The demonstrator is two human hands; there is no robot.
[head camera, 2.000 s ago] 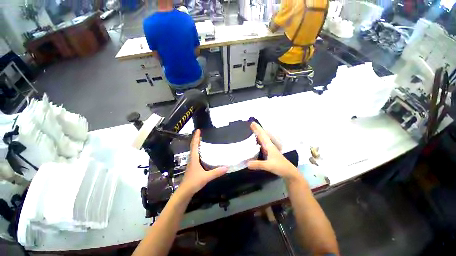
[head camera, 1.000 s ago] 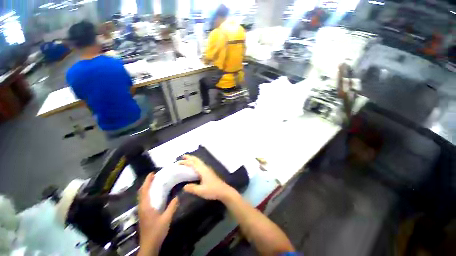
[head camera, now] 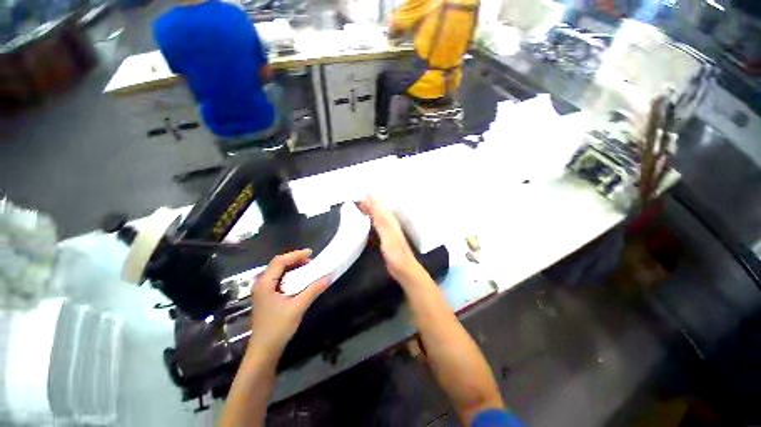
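A curved stack of white pieces [head camera: 338, 250] stands over the black machine bed of the skiving machine [head camera: 238, 196]. My left hand [head camera: 288, 292] grips its near left end, with thumb and fingers on either side. My right hand [head camera: 388, 238] is at its far right end, flat with fingers extended along the stack's outer side; whether it touches is hard to tell. The machine's black arm with gold lettering is left of the stack, with a cream disc [head camera: 148, 246] at its end.
White stacks [head camera: 75, 367] stand on the table at left. More white piles [head camera: 530, 129] lie beyond the bed at right, near a metal device [head camera: 605, 167]. Small bits [head camera: 473, 243] lie right of the bed. A person in blue [head camera: 217, 71] and a person in yellow [head camera: 446, 50] sit at a bench ahead.
The view has swung right, then partly back left. The stack has turned from crosswise to diagonal. My right hand has gone from gripping it with thumb and fingers to lying flat at its far end.
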